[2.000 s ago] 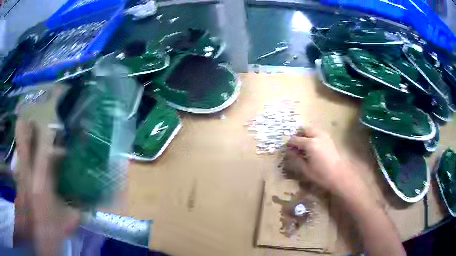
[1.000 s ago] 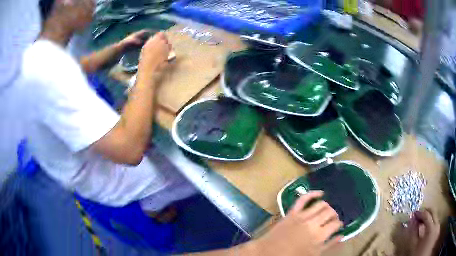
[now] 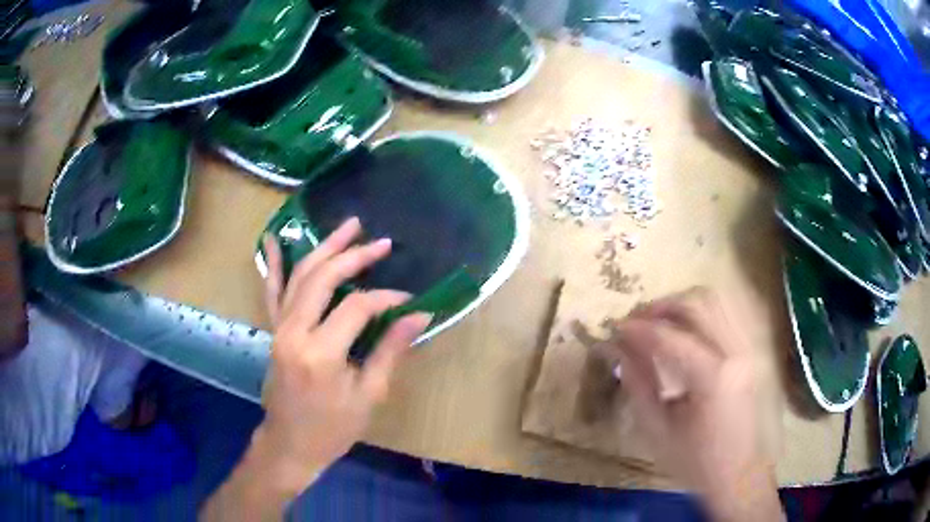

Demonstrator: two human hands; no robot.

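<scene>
A glossy green housing [image 3: 408,219] with a pale rim and a dark recessed panel lies on the cardboard in front of me. My left hand [image 3: 337,316] rests on its near left edge, fingers spread over the rim and panel. My right hand [image 3: 678,372] is blurred, over the small stained dabbing board [image 3: 556,398]; its fingertips are close together near a small pale spot, but whether they pinch a fitting is unclear. The pile of small whitish fittings [image 3: 602,171] lies behind the board.
Stacked green housings lie at the back left [image 3: 296,117] and along the right [image 3: 836,229]. A single housing [image 3: 120,199] lies at the left. A blue bin [image 3: 867,46] shows at the top right. Another person's clothing [image 3: 71,393] shows at the lower left beyond the metal bench edge [image 3: 184,331].
The view has swung back right from the neighbouring worker. My right hand has moved from the fittings pile to the dabbing board. My left hand remains at the housing's near left edge.
</scene>
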